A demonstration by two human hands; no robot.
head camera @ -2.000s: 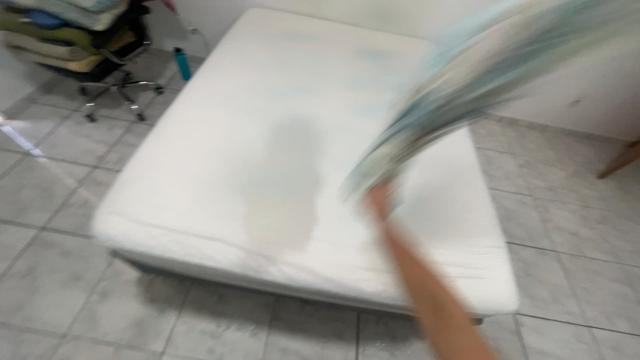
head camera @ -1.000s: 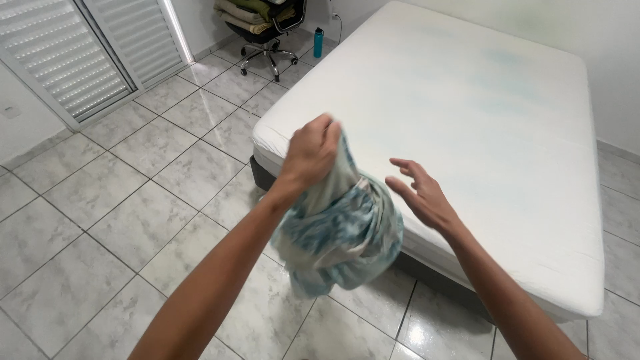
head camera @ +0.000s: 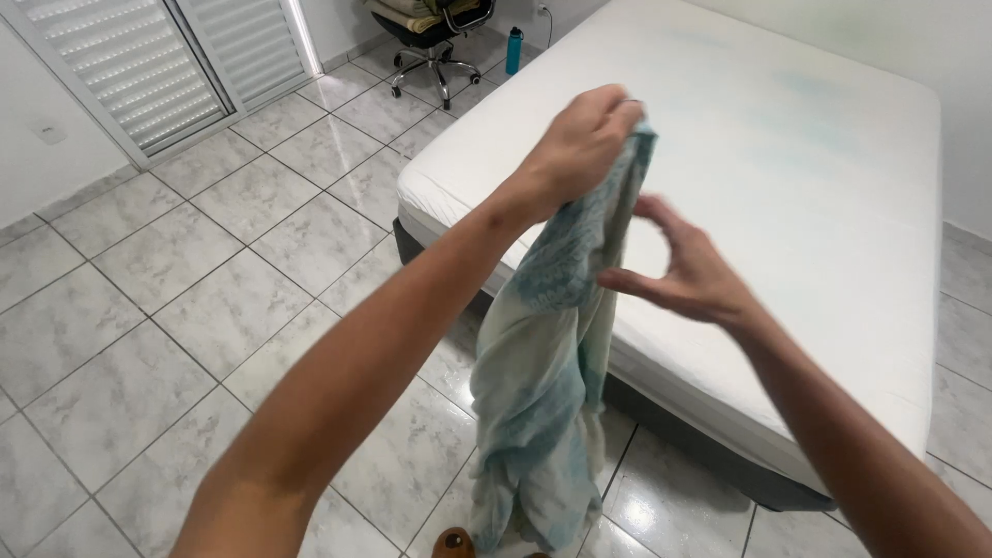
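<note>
A patterned cloth (head camera: 535, 372) in blue-green and cream hangs in long folds from my left hand (head camera: 585, 143), which is closed on its gathered top end. My right hand (head camera: 686, 267) is beside the cloth, thumb and fingers spread around its right edge; the thumb tip is at the fabric, but whether it touches cannot be told. The cloth's lower end reaches down near my feet. Behind both hands lies a mattress (head camera: 736, 170) in a white cover, with faint blue-green patches on top.
A dark bed base (head camera: 697, 442) supports the mattress. Beyond its far left corner stand a wheeled office chair (head camera: 434, 46) with folded textiles on it and a teal bottle (head camera: 514, 51). A shuttered door (head camera: 132, 70) is at the upper left. Pale tiles (head camera: 209, 256) cover the floor.
The cloth, bunched up a second ago, now hangs long from my raised left hand. My right hand has come close to its edge. The view has swung left since the oldest frame.
</note>
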